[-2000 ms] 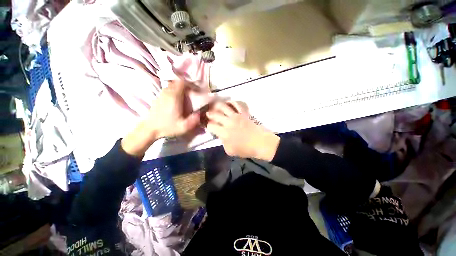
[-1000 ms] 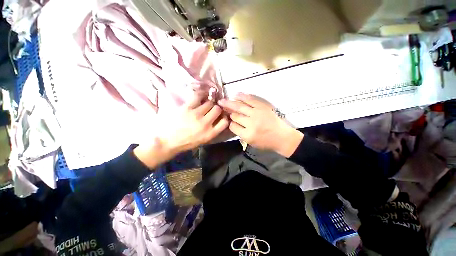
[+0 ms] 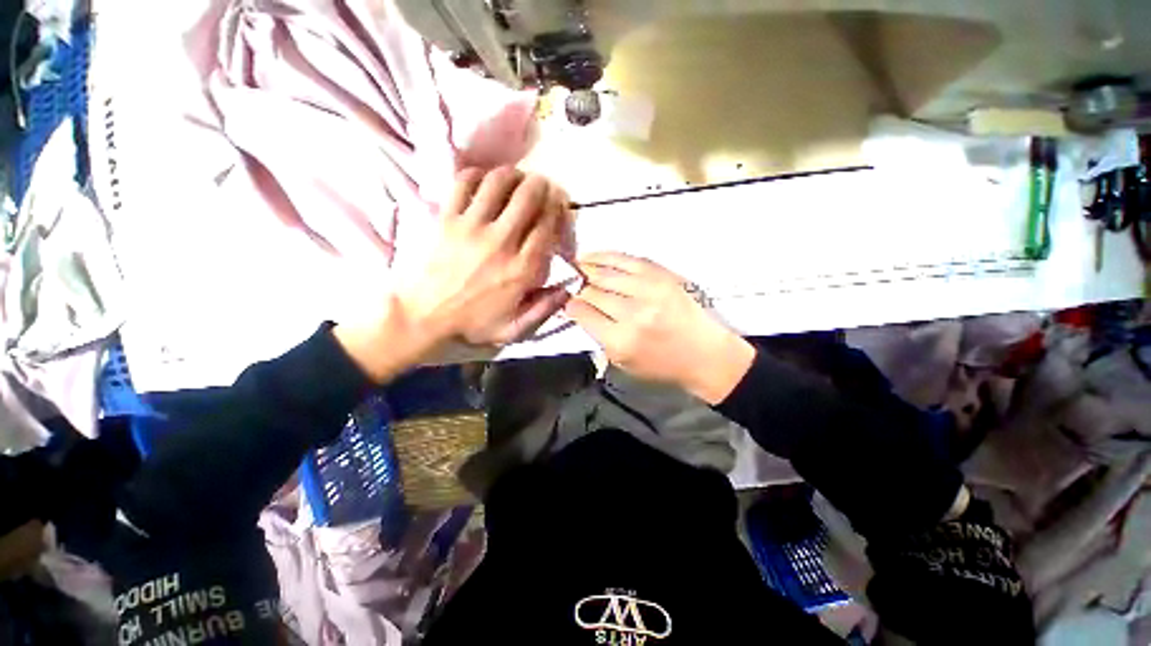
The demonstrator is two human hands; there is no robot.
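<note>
The pale pink garment panel lies bunched on the white machine table, left of the sewing head. My left hand rests at its near right edge, fingers curled over the cloth. My right hand is beside it, with thumb and fingertips pinching a small pale piece of cloth between the hands. Whether this piece is joined to the panel cannot be told. The sewing machine's round knob is above my hands; the needle cannot be made out.
The white machine table has a dark slit and printed scale. A green tool and black-handled scissors lie at its right end. Blue crates and pink cloth are below the table.
Both hands stay close together at the cloth edge; my left fingers have moved up and over it. The panel's edge near the machine has opened out. The camera view has shifted slightly.
</note>
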